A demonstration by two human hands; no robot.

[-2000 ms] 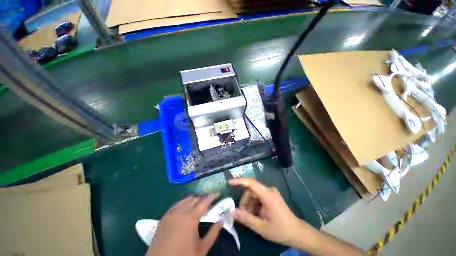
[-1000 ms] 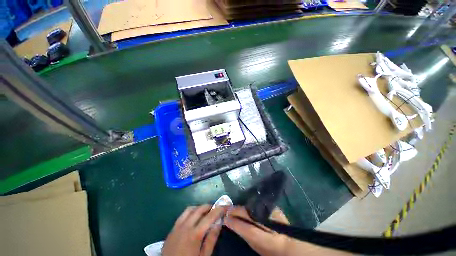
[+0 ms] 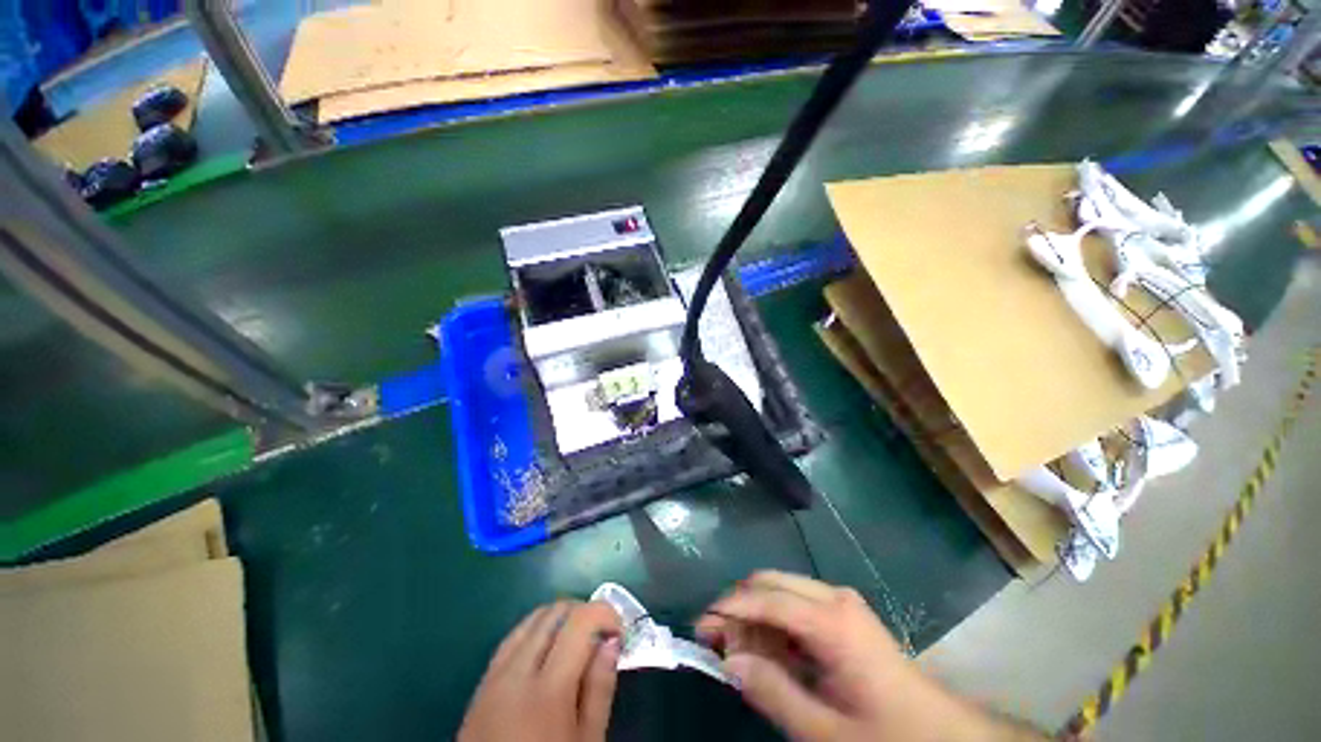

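A white cat-ear headband [image 3: 652, 638] shows between my hands at the bottom centre, one ear pointing up. My left hand [image 3: 548, 674] grips it at the left of the ear. My right hand [image 3: 811, 652] is at its right side, fingers curled near the band; whether they hold a small part is hidden. A black electric screwdriver [image 3: 753, 447] hangs tilted at the right of the silver-white screw feeder [image 3: 606, 341], above and clear of my right hand.
The feeder stands on a speckled pad [image 3: 652, 478] and a blue tray [image 3: 485, 435] with small screws. Cardboard sheets [image 3: 942, 319] at right carry white headbands [image 3: 1108, 319]. More cardboard [image 3: 131, 638] lies at left. A green conveyor [image 3: 362, 261] runs behind. The screwdriver cable [image 3: 790, 152] crosses the view.
The screwdriver was low and blurred by my right hand one second ago; now it hangs beside the feeder, away from the hand. My right hand has moved slightly right. My left hand still holds the headband.
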